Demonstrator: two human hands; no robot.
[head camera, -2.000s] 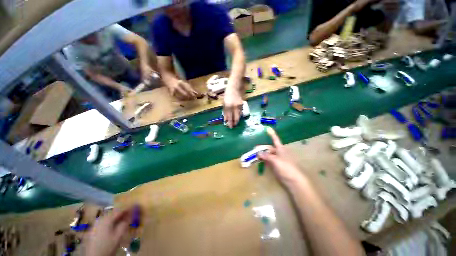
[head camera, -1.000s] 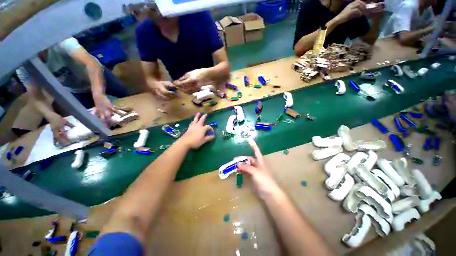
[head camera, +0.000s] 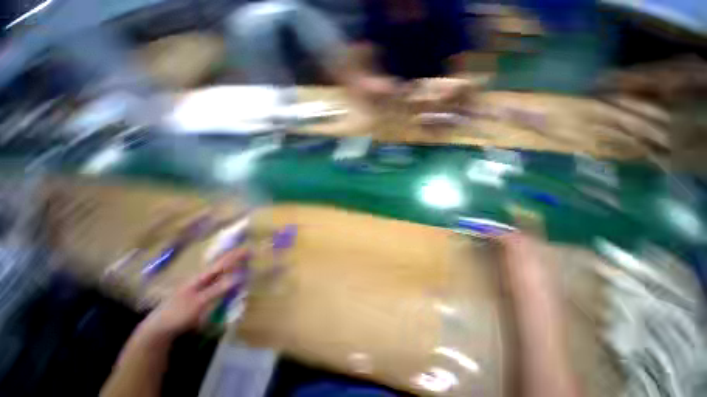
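Observation:
The view is strongly blurred. My right hand (head camera: 521, 233) is at the near edge of the green belt, holding a part-filled housing (head camera: 482, 226), a white rim with blue inside. My left hand (head camera: 190, 301) is at the lower left over the bench, its fingers beside blurred blue and white parts; whether it grips one cannot be told. A blue battery cell (head camera: 284, 236) lies just right of its fingers. Another blue cell (head camera: 159, 262) lies to the left of the hand.
The green belt (head camera: 349, 182) crosses the view with blurred white and blue parts on it. White housings (head camera: 651, 310) are piled at the right. Two people's hands show beyond the belt. Shiny patches (head camera: 436, 378) lie on the near bench.
The view has swung to the left. My left hand has come back from over the belt to the parts at lower left. My right hand still holds the part-filled housing.

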